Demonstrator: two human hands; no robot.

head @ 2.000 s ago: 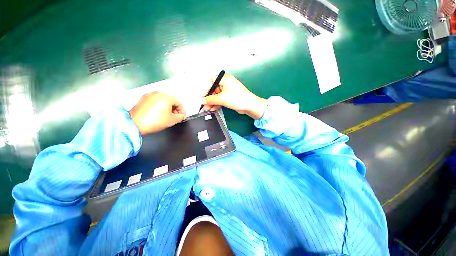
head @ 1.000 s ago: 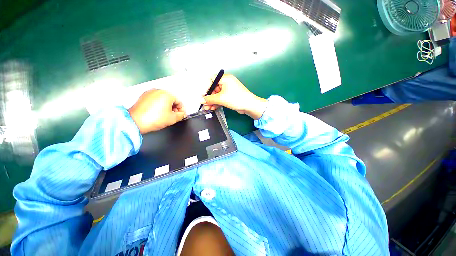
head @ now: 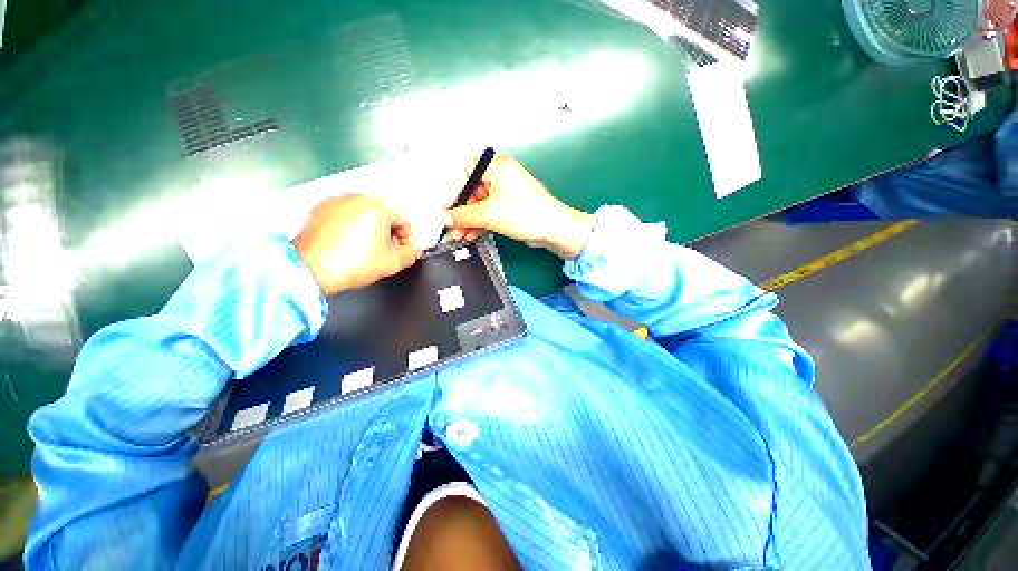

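The dark-grey rear cover lies inner face up, tilted between the bench edge and my body. White pads run along its near edge, with two more near its right end. My left hand rests over the cover's far edge, fingertips bent together; whether they pinch a small piece cannot be told. My right hand grips the slim black tweezers, their tip at the far edge near the right corner. A white sheet lies under my hands.
A small dark part sheet lies ahead on the green bench. Striped sheets and a white strip lie at the right. A teal fan and white cable are far right, near a person's blue sleeve.
The tweezers' tip and my right fingers have shifted slightly left along the cover's far edge, towards my left fingertips. The whole view has shifted a little.
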